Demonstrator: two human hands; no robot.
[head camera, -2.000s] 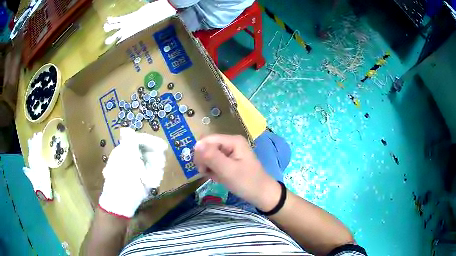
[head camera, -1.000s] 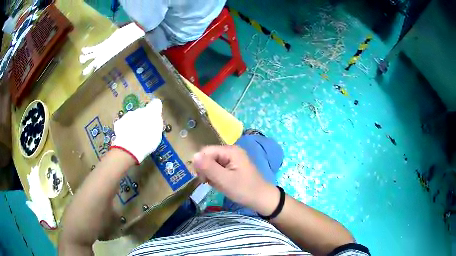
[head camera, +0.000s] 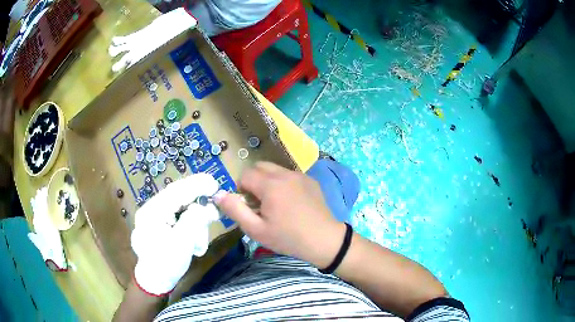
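Note:
The shallow cardboard box tray (head camera: 101, 207) lies at the table's edge against my lap. Many small round caps (head camera: 165, 148) lie in a loose pile in its middle, some pale side up, some dark. My left hand (head camera: 173, 229), in a white knit glove, is over the near part of the box and holds a small cap (head camera: 202, 200) at its fingertips. My bare right hand (head camera: 277, 210), with a black wristband, meets it from the right. Its thumb and finger are closed on a tiny pale bit (head camera: 219, 195) beside the cap, hard to make out.
Left of the box are a larger bowl of black parts (head camera: 43, 139), a smaller cream bowl (head camera: 55, 200) and a spare white glove (head camera: 46, 233). Another glove (head camera: 151, 39) lies beyond the box. A red-brown basket (head camera: 53, 44) is far left. A person sits on a red stool (head camera: 307, 47).
My left hand has come back from the pile towards me and now holds a cap. My right hand has moved left to meet it. The pile is uncovered again.

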